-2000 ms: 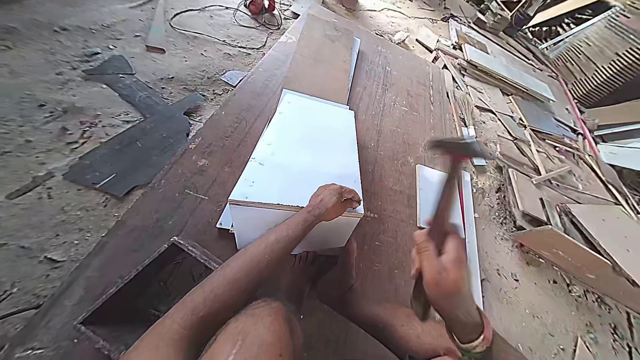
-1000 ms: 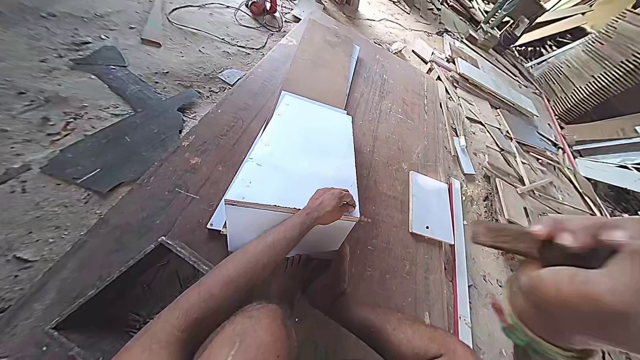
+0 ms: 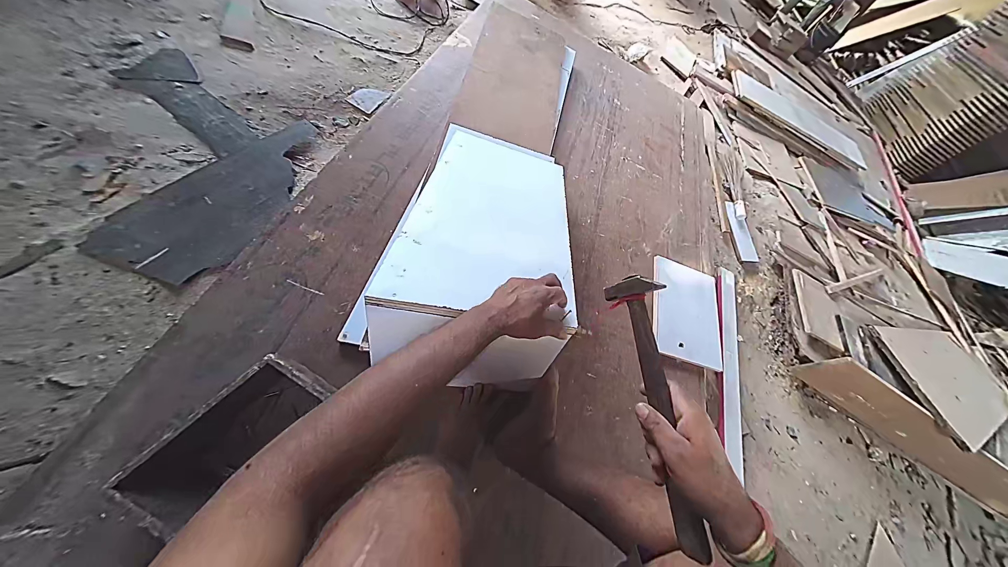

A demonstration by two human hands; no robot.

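A white laminated plywood box (image 3: 480, 228) rests on a brown wooden board. My left hand (image 3: 531, 307) is at its near right top corner, its fingers closed around a thin nail (image 3: 566, 314) at the edge. To the right, my right hand (image 3: 685, 449) grips the wooden handle of a hammer (image 3: 654, 362), whose head is raised beside the box with red material tied below it. My bare feet and legs are against the near side of the box.
An open dark wooden tray (image 3: 228, 417) lies at lower left. A small white panel (image 3: 687, 313) and a long white strip (image 3: 731, 370) lie at right. Black sheet scraps (image 3: 205, 197) are on the sandy ground, and wood offcuts (image 3: 941, 378) are piled far right.
My right hand swung out to the right with the hammer and has come back nearer the box. The left hand has stayed at the same corner.
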